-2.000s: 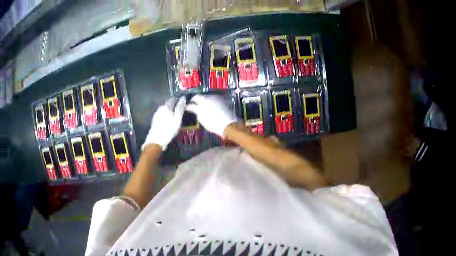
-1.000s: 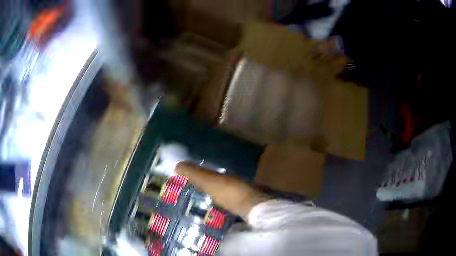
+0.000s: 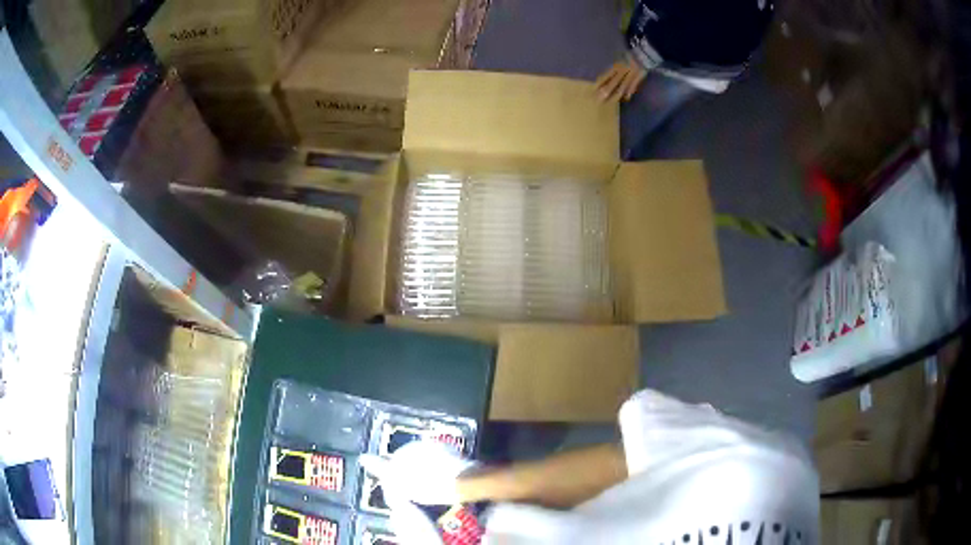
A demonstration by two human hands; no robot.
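A clear plastic tray (image 3: 365, 417) lies on the dark green mat at the bottom left, cut off by the lower edge. Keypad phones with yellow frames and red keys, such as this phone (image 3: 307, 468), sit in several pockets; the top-left pocket holds no phone. My right hand (image 3: 428, 472), in a white glove, is over the tray's right column. Its fingertips are blurred, and whether it grips anything is unclear. A tilted phone (image 3: 461, 525) shows partly just below it. My left hand cannot be made out.
An open carton (image 3: 665, 240) filled with ridged clear plastic stands beyond the mat. Closed cartons (image 3: 357, 101) are behind it. A white shelf (image 3: 91, 202) runs along the left. A person's hand (image 3: 621, 80) shows at the top. A white printed packet (image 3: 846, 314) lies at the right.
The view has swung right, bringing the open carton to the middle and most phones out of view. Both gloved hands showed over the tray earlier; now only my right is clear.
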